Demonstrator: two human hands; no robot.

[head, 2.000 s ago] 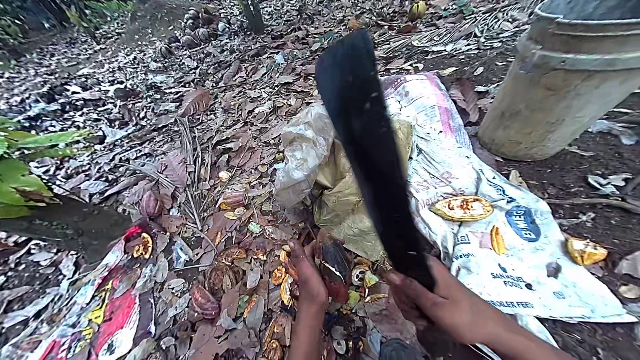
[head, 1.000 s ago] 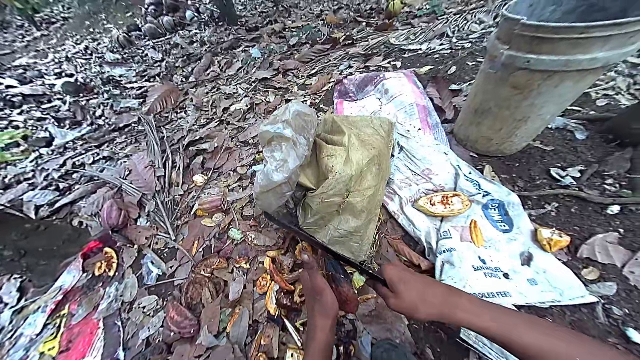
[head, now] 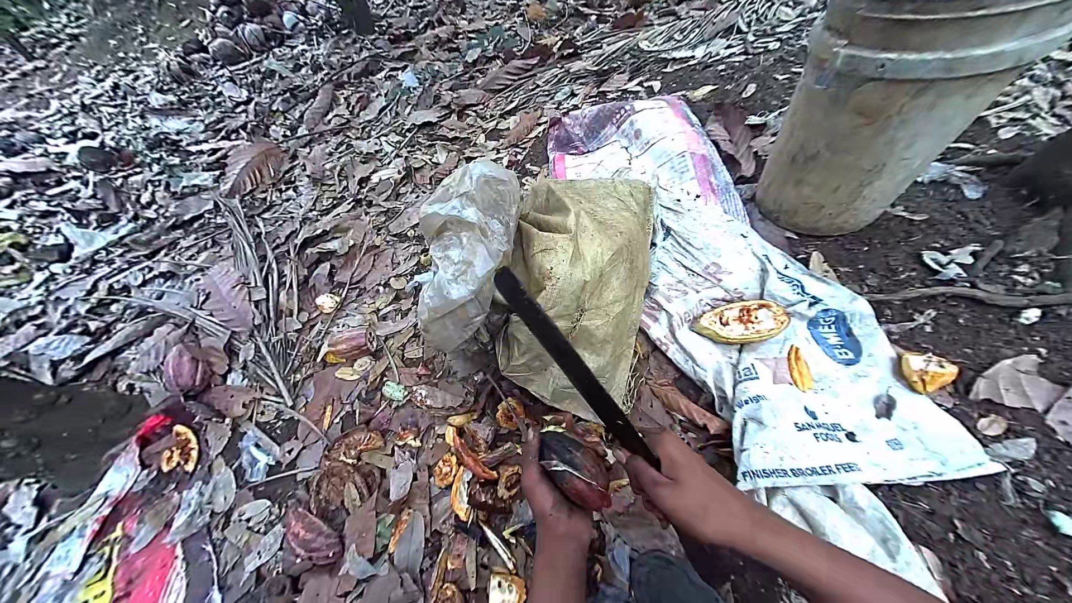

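My left hand point(head: 554, 502) cups a dark red cacao pod point(head: 574, 471), which has a pale cut line across its side. In my right hand point(head: 691, 486) is the handle end of a machete point(head: 569, 360) with a dark blade. The blade slants up and to the left, above the pod and in front of a tan woven sack point(head: 586, 260). An opened cacao pod half point(head: 741, 322) with pulp inside lies on a white printed feed sack point(head: 837, 419) to the right, beside a thin yellow husk piece point(head: 800, 368).
A large dirty plastic bucket point(head: 871, 126) stands at the upper right. Clear plastic point(head: 469, 243) lies against the tan sack. Broken husks point(head: 469, 452) and leaf litter cover the ground before me. Whole pods point(head: 186, 368) lie at the left, near a red printed sack point(head: 151, 553).
Two seconds ago the machete was raised high; one second ago its blade was low across the pod. Now the blade is lifted off the pod, which stays in my left hand.
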